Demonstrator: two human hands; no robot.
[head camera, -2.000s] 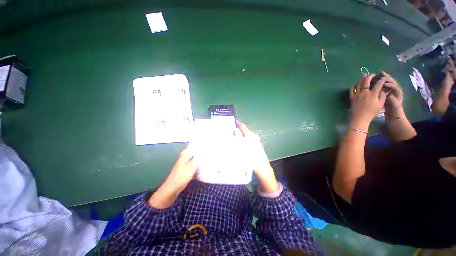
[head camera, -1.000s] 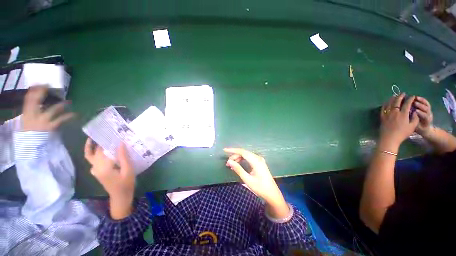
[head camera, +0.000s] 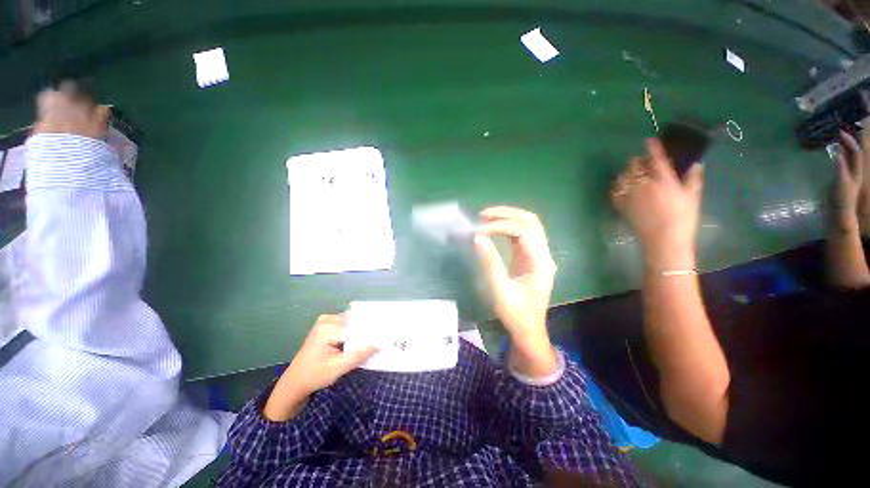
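Note:
My left hand (head camera: 322, 359) holds a white label sheet (head camera: 403, 335) with small dark marks low over my lap, by its left side. My right hand (head camera: 520, 267) is raised to the right of it. A small whitish piece, blurred, possibly a label (head camera: 443, 220), shows at my right thumb and fingertips, above the sheet. A stack of label sheets (head camera: 340, 212) lies flat on the green worktop, up and left of my hands. No product box shows in my hands.
At left, a neighbour's striped sleeve (head camera: 86, 238) reaches over dark boxes with white labels (head camera: 13, 168). At right, another person's hand (head camera: 663, 205) is at a dark object (head camera: 683, 148). White paper pieces (head camera: 211, 67), a yellow tool (head camera: 650, 107) and a pale ring (head camera: 734, 130) lie beyond.
My left hand has come back from the left and holds one sheet low in front of me. My right hand has risen with a small whitish piece. The right neighbour's hand has moved left.

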